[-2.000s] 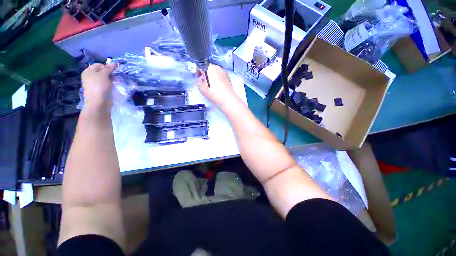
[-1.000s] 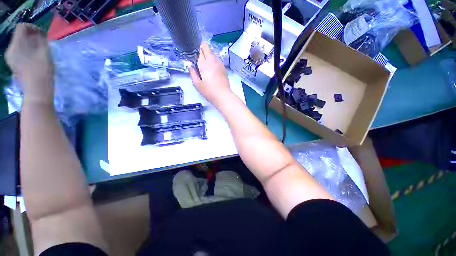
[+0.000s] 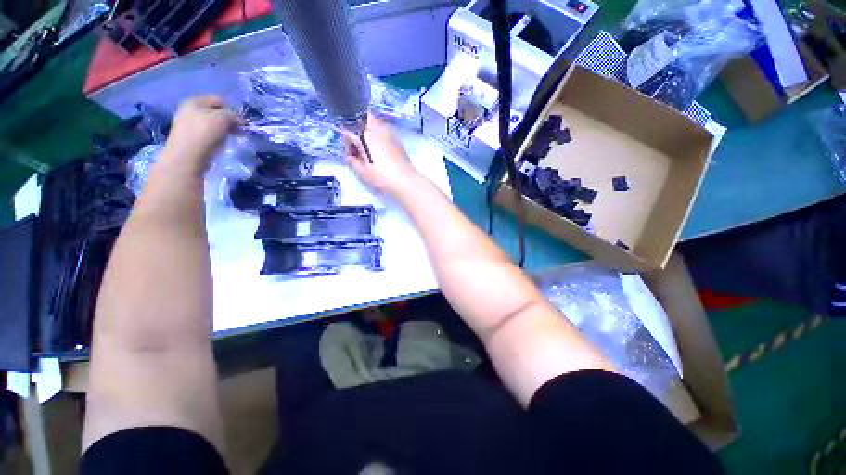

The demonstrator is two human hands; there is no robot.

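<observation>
Several black housing units [image 3: 320, 256] lie in a column on the white work sheet [image 3: 325, 297]; the rear ones are partly covered or blurred. A crinkled clear plastic bag [image 3: 288, 93] spreads behind them and around my left hand. My left hand [image 3: 201, 130] is above the sheet's back left, fingers closed on the bag, slightly blurred. My right hand [image 3: 378, 156] is at the bag's right side, behind the units; its fingertips are partly hidden by the screwdriver's bit, and its hold is unclear. The grey electric screwdriver [image 3: 325, 56] hangs over that hand.
A black tray [image 3: 79, 269] with dark strips is at left. A white screw feeder [image 3: 464, 83] stands right of the sheet, behind a dark hanging cable [image 3: 506, 93]. An open carton [image 3: 649, 176] holds small black squares. Clear bags [image 3: 603, 315] lie below the bench edge.
My left hand has come back right from the far left, with the bag, uncovering the black tray. Another black unit shows at the rear of the column. My right hand has moved slightly down.
</observation>
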